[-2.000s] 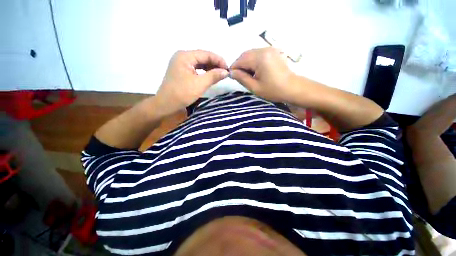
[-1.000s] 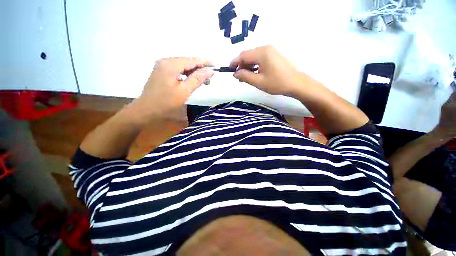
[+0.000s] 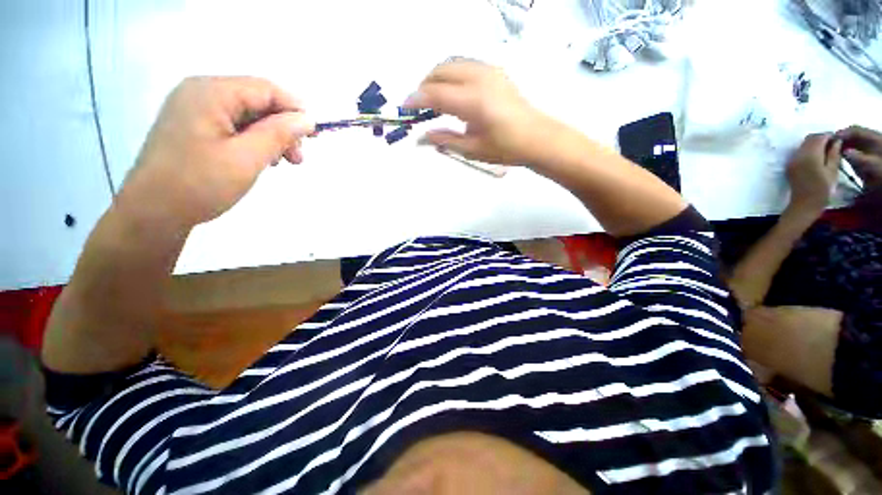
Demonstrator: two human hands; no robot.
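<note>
My left hand [image 3: 237, 135] grips one end of a thin dark wire strand [image 3: 350, 122] that runs level across to my right hand [image 3: 479, 111]. My right fingers are at its other end, around a small dark piece that looks like a connector housing [image 3: 422, 116]. A narrow whitish lead [image 3: 474, 162] hangs from under my right hand. Several loose black connector housings [image 3: 371, 97] lie on the white tabletop just behind the wires, partly hidden by them and my right hand. The wire tips at my left fingertips are hidden.
A black phone [image 3: 650, 147] lies near the table edge at the right. A crumpled clear bag [image 3: 735, 106] and grey-white cable bundles [image 3: 624, 34] lie beyond it. Another person's hands [image 3: 822, 169] are at the far right. A small black spot [image 3: 70, 220] shows at the left.
My hands have moved apart, the left one to the left, with a dark strand now stretched between them. The view has shifted, and more of the other person's hands and the cables shows.
</note>
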